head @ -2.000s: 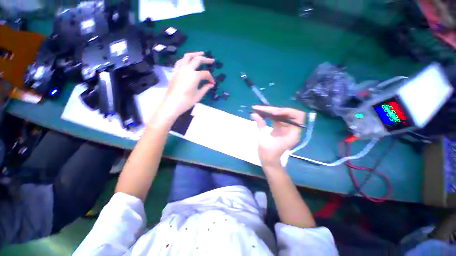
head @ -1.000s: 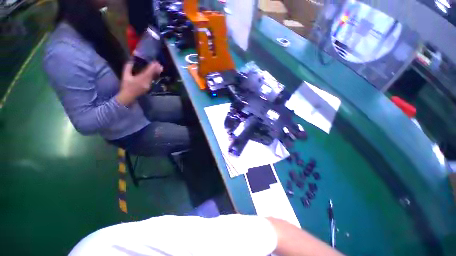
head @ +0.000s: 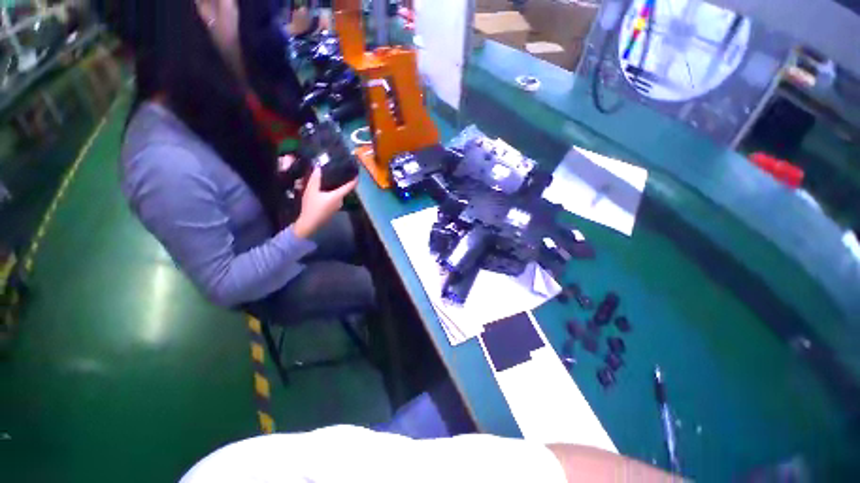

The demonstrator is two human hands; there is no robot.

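Observation:
Neither of my hands is in the picture. Only my white sleeve and a bit of bare forearm show at the bottom edge. Nearest in front of me is a long white backing strip with a matte black adhesive pad sheet at its far end. Beyond the strip lies a scattered cluster of small black parts. A pile of black device assemblies with pale labels lies partly on white paper.
A pen lies right of the strip. An orange fixture stands behind the assemblies. A seated person at the left holds a black device. A white sheet lies farther back. The bench edge runs down left of the papers.
The view has swung left from the work area. Both hands, the tweezers and the power supply have left the picture. The seated person has lowered the device they hold.

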